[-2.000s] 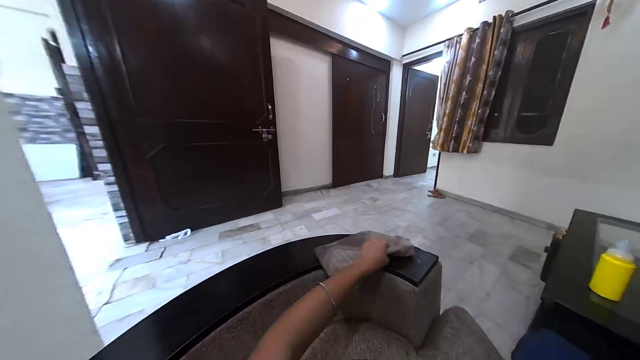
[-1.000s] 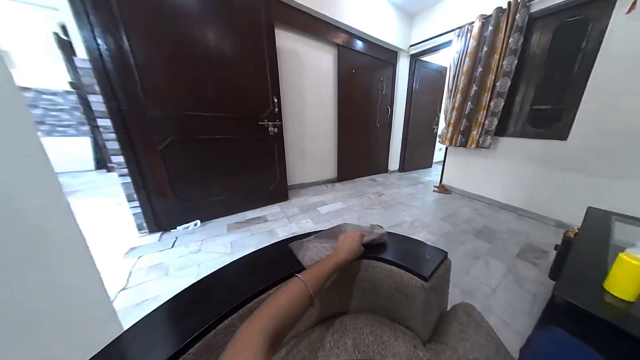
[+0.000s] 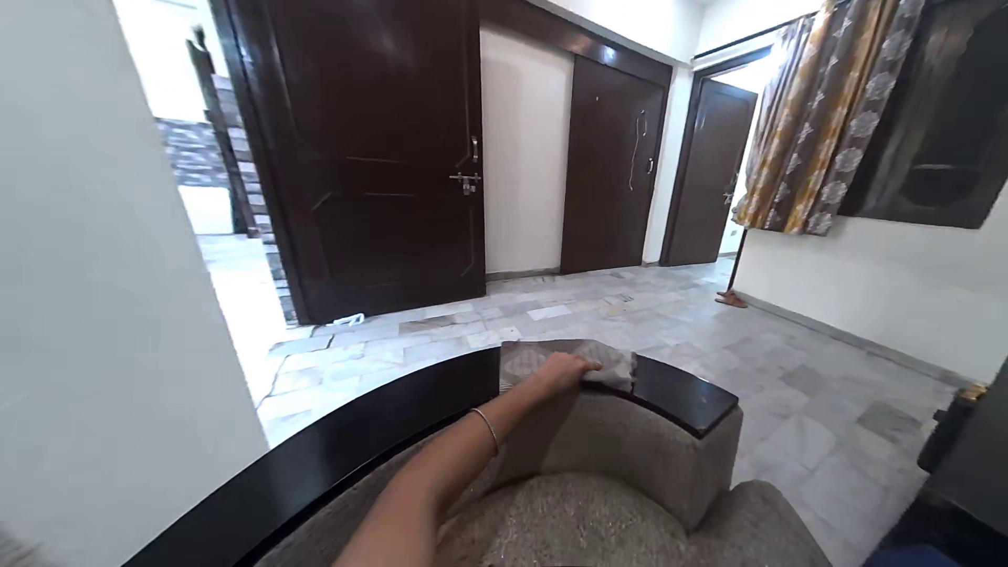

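Observation:
My left hand (image 3: 565,370) is palm down on a grey-brown patterned cloth (image 3: 526,362), its fingers bent over the fabric. The cloth lies across the glossy black top rail (image 3: 378,417) of a curved sofa, a little short of the rail's right end. Part of the cloth hangs over the far edge of the rail. A thin bracelet (image 3: 487,429) circles my left wrist. Below the rail are the sofa's brown-grey upholstered back and seat (image 3: 575,520). My right hand is outside the view.
A white wall (image 3: 110,236) stands close on the left. Beyond the sofa are a tiled floor (image 3: 543,311), a large dark door (image 3: 378,157) and a patterned curtain (image 3: 819,126). A dark piece of furniture (image 3: 972,449) is at the right edge.
My left hand and the cloth have moved left along the black rail, away from its right end. The yellow bottle at the right has left the view.

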